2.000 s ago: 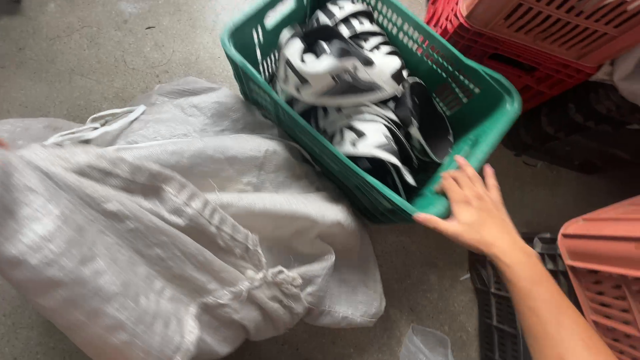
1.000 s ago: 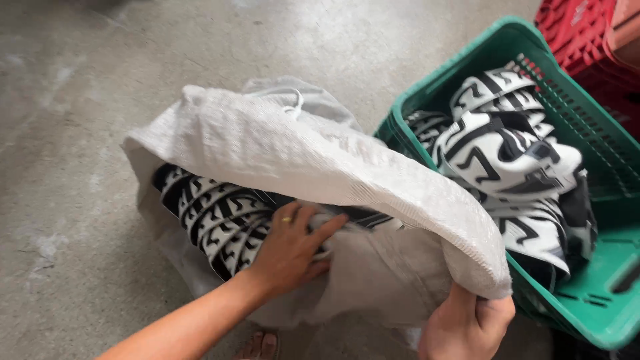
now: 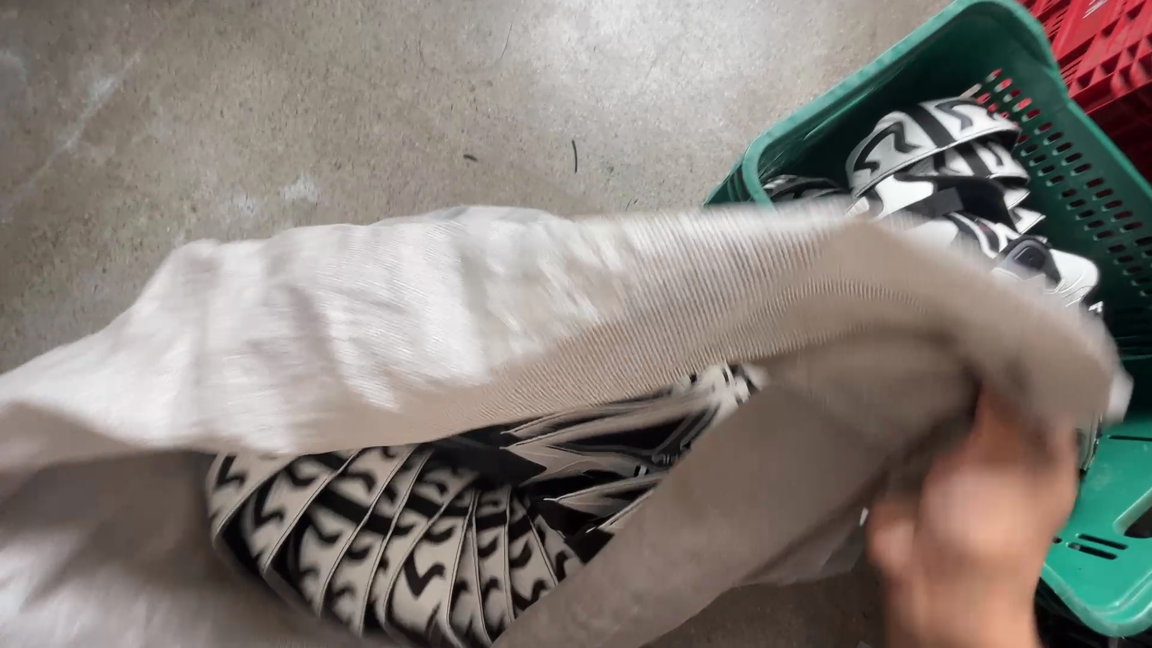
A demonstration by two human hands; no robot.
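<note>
My right hand [image 3: 981, 531], blurred, grips the rim of a pale woven sack [image 3: 405, 315] at its right end. The sack's mouth gapes, and inside lies a fanned stack of black-and-white patterned pieces [image 3: 396, 540], whose exact kind I cannot tell. More such patterned pieces [image 3: 945, 171] sit in a green plastic crate [image 3: 1093, 567], partly hidden behind the raised sack edge. My left hand is out of view.
Red plastic crates [image 3: 1107, 63] stand behind the green one at the upper right. Below everything is a concrete floor [image 3: 360, 117] with a few small dark scraps on it.
One second ago my left hand reached into the sack onto the patterned pieces; now it is out of view. My right hand, on the green crate's rim two seconds ago, now holds the sack's rim.
</note>
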